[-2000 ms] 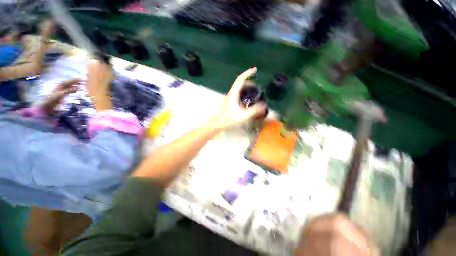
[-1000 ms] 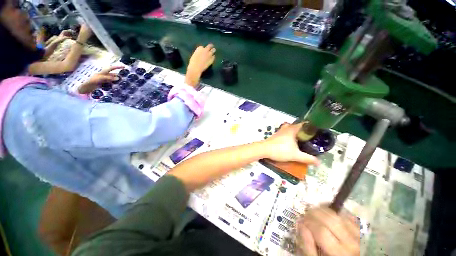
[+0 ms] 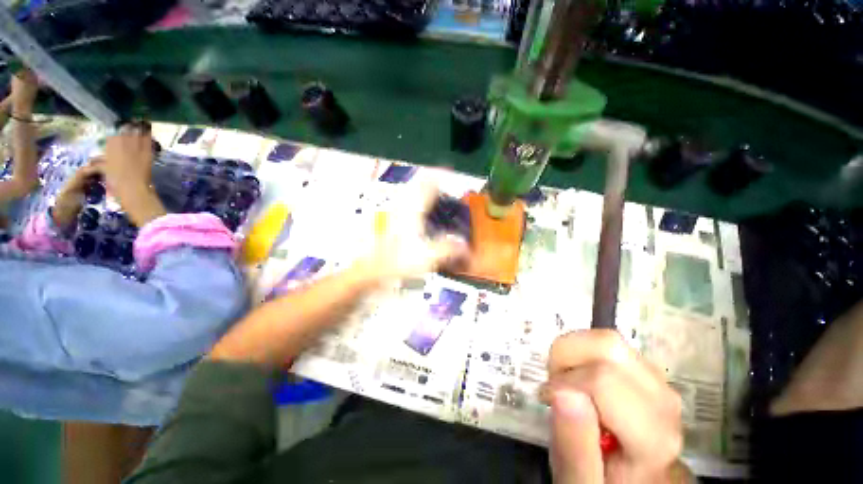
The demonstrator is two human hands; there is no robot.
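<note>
My left hand (image 3: 402,236) is blurred, at the left edge of the orange base pad (image 3: 499,241). Its fingers are around a dark, blurred lamp housing (image 3: 449,219), left of the ram. The brass ram tip (image 3: 499,208) of the green press (image 3: 530,123) is over the pad's upper part with no housing beneath it. My right hand (image 3: 615,406) is closed around the lower end of the dark steel press lever (image 3: 610,246); a bit of the red knob shows under the fingers. The lever stands nearly upright in view.
A green conveyor belt (image 3: 397,104) beyond the newspaper carries several black units. At left, a person in light blue sleeves (image 3: 123,321) works over a tray of black parts (image 3: 203,189). A yellow piece (image 3: 265,233) lies beside that sleeve. Glossy black parts (image 3: 804,284) and a forearm are at far right.
My left hand has moved left from under the ram, with a housing at its fingers. The view has shifted, and the press appears farther left. The neighbour's hand has withdrawn from the belt.
</note>
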